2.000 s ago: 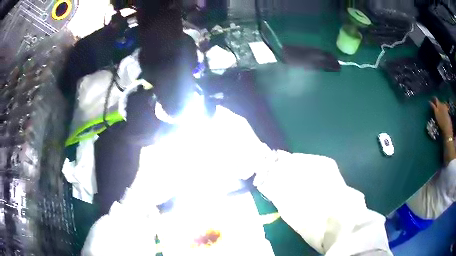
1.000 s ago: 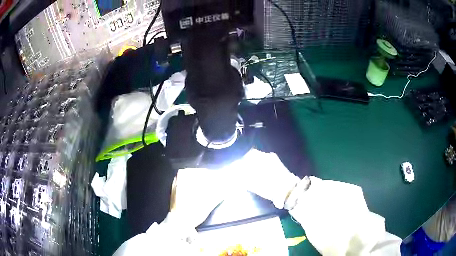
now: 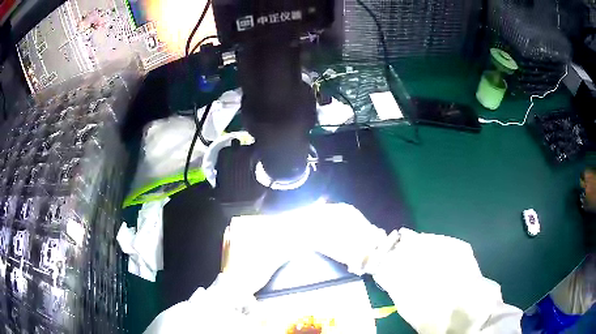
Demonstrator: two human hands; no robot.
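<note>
My left hand (image 3: 251, 241), white in the glare, is on the microscope base under the ring light (image 3: 284, 176). My right hand (image 3: 340, 225), also white and overexposed, is beside it from the right, close to or touching the left. The fingers and anything between them are lost in glare. The black video microscope (image 3: 276, 98) stands over both hands. A white paper sheet (image 3: 353, 310) lies in front of the base, with a small pile of amber pieces (image 3: 310, 324) on it.
Tall stacked clear blister trays (image 3: 52, 215) stand at left. White wipes (image 3: 147, 238) and a bright green strip (image 3: 163, 186) lie left of the base. One small whitish module (image 3: 530, 222) lies on the green mat. Another person's hand (image 3: 589, 188) is at the right edge.
Since the oldest frame, the view has shifted and the glare has lessened, so the microscope and ring light show clearly. Both hands stay under the microscope. The other person's hand is now mostly cut off.
</note>
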